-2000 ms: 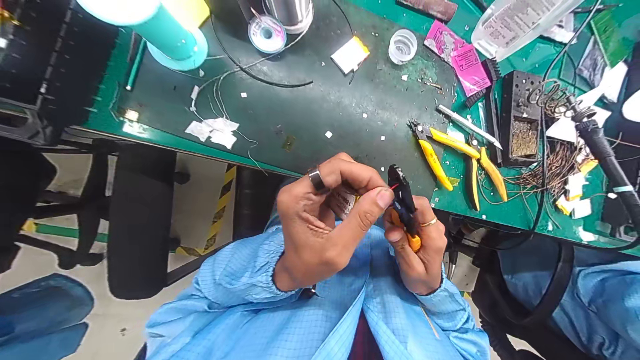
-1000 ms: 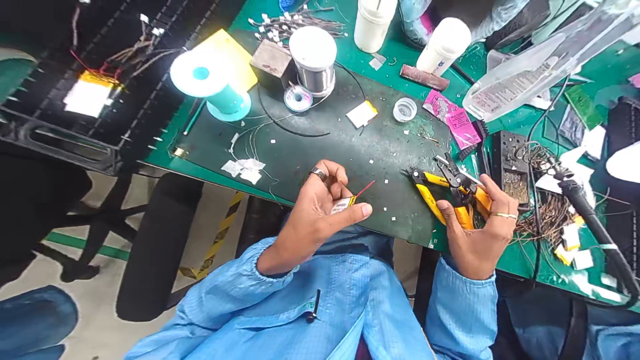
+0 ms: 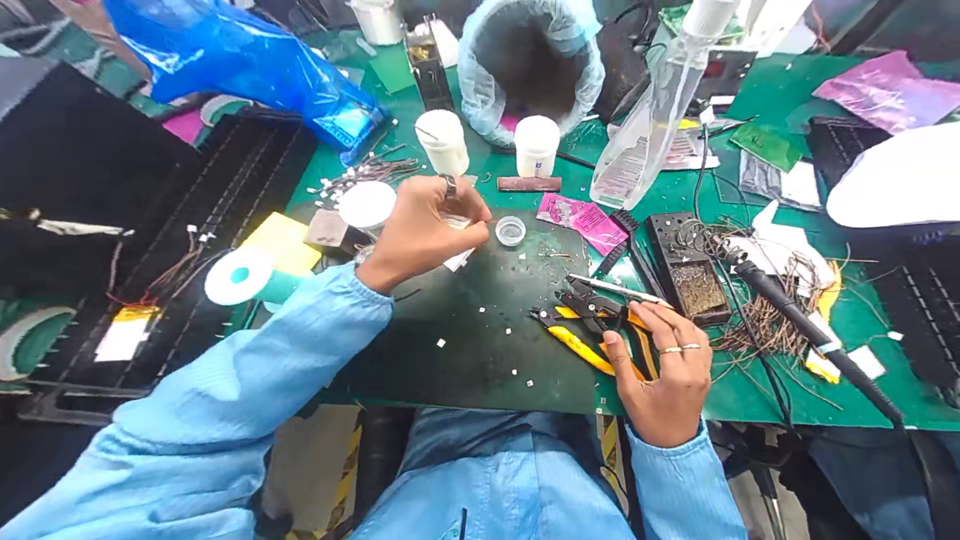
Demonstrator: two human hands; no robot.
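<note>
My left hand [image 3: 429,229] is raised over the dark mat, thumb and fingers pinched on a small white pouch battery [image 3: 456,220], mostly hidden by the fingers. Just right of the fingertips is a clear round plastic cap [image 3: 511,231]. Another white piece [image 3: 458,259] shows on the mat below that hand. My right hand [image 3: 667,367] lies with fingers apart over the orange handles of black cutters [image 3: 591,306]. Yellow-handled cutters [image 3: 577,349] lie beside and partly under them. A white pen-like tool [image 3: 621,289] lies just above.
At right are a soldering iron [image 3: 799,319], its stand with brass wool [image 3: 697,289] and a heap of thin wires [image 3: 772,324]. A solder spool [image 3: 366,204], white bottles [image 3: 537,146], a clear plastic bottle [image 3: 651,127] and a lined bin [image 3: 465,67] stand farther back.
My left hand has moved forward, away from my body, with the small battery. My right hand, earlier holding the orange-handled cutters near my lap, has set them down on the mat beside the yellow-handled ones.
</note>
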